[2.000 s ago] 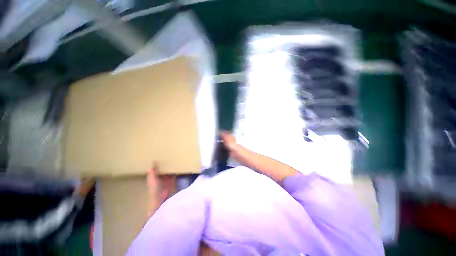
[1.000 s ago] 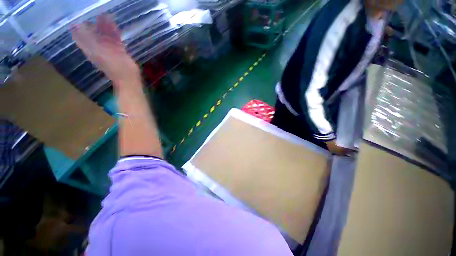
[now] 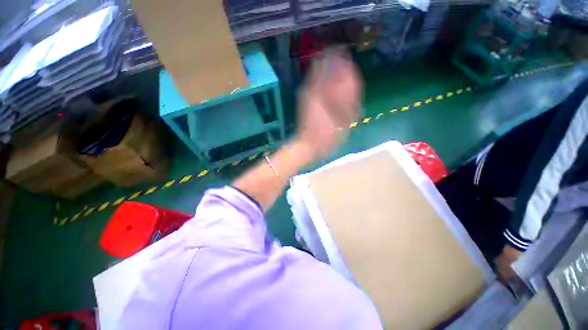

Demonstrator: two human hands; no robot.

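My left hand is raised at the centre, blurred, with nothing seen in it. My right hand is out of the picture. A tan cardboard sheet stands steeply at a teal metal stand, its lower end over the stand's top. Another tan cardboard sheet lies flat on a stack in front of me, with white sheet edges sticking out around it. My left forearm reaches past the stack's far left corner.
A person's sleeve and hand are at the right, by a grey bench edge. Red stools stand left and behind the stack. Open cartons and stacked trays are at the upper left. Yellow-black tape crosses the green floor.
The view has swung left, so the stand, stack and person appear further right. My left arm is lower in the picture. The cardboard sheet at the stand now appears more upright.
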